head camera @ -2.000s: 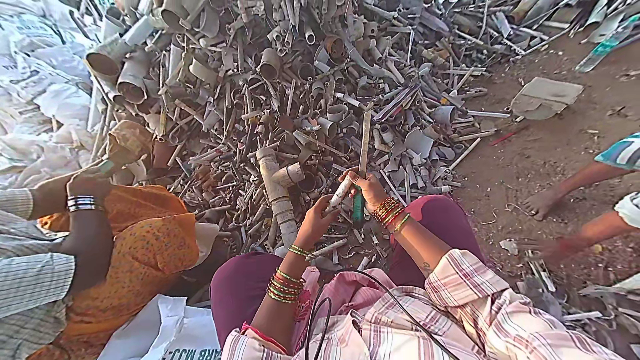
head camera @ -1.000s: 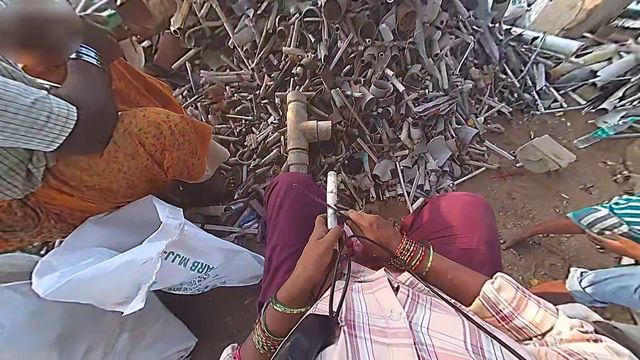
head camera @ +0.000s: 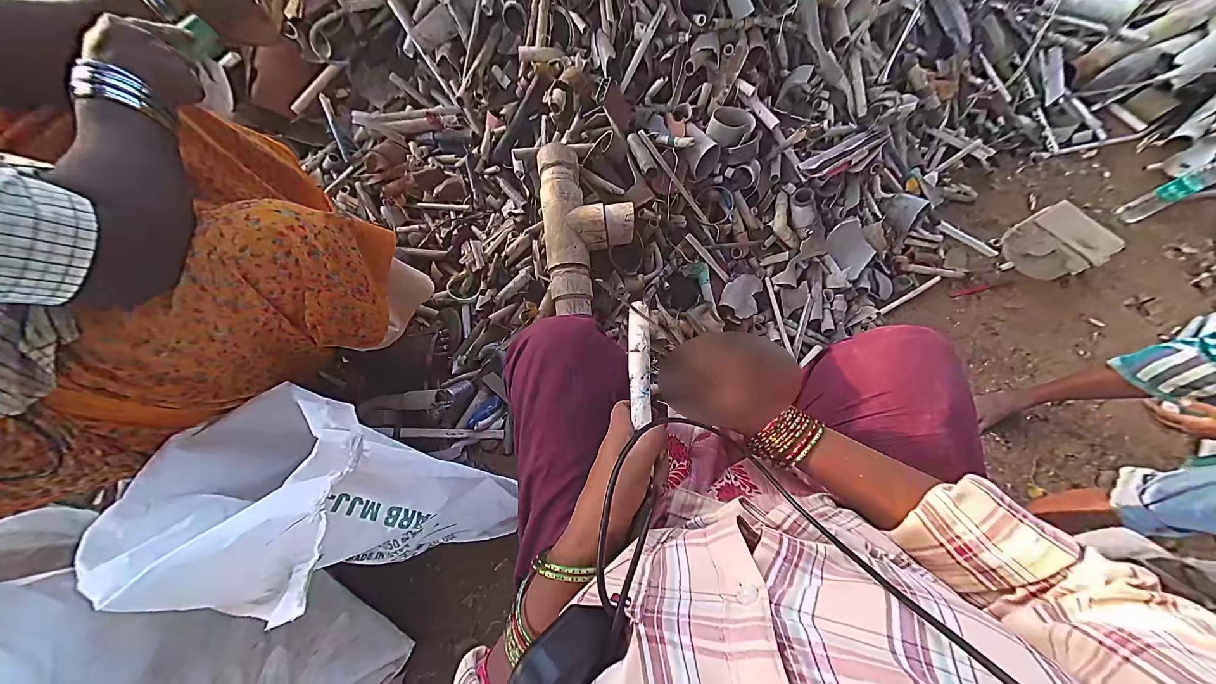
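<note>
My left hand [head camera: 632,465] is closed round the lower part of a white plastic pipe [head camera: 639,356], which stands upright between my knees. Just right of the pipe is my right hand [head camera: 730,380], blurred, so its fingers and anything in them cannot be made out. A black cable [head camera: 807,508] loops past my left hand and over my shirt. Beyond my left knee lies a beige pipe with a tee fitting [head camera: 565,218], at the near side of a heap of scrap pipe pieces [head camera: 741,180].
At the left sits a person in orange cloth [head camera: 256,275], near a white woven sack [head camera: 228,494] that bears writing. A flat broken piece [head camera: 1062,239] lies on the bare soil at the right. Another person's arm [head camera: 1073,388] and foot show at the right edge.
The tool with a green handle seen at my right hand two seconds ago no longer shows there. My right hand has moved up beside the white pipe since one second ago. The view has shifted.
</note>
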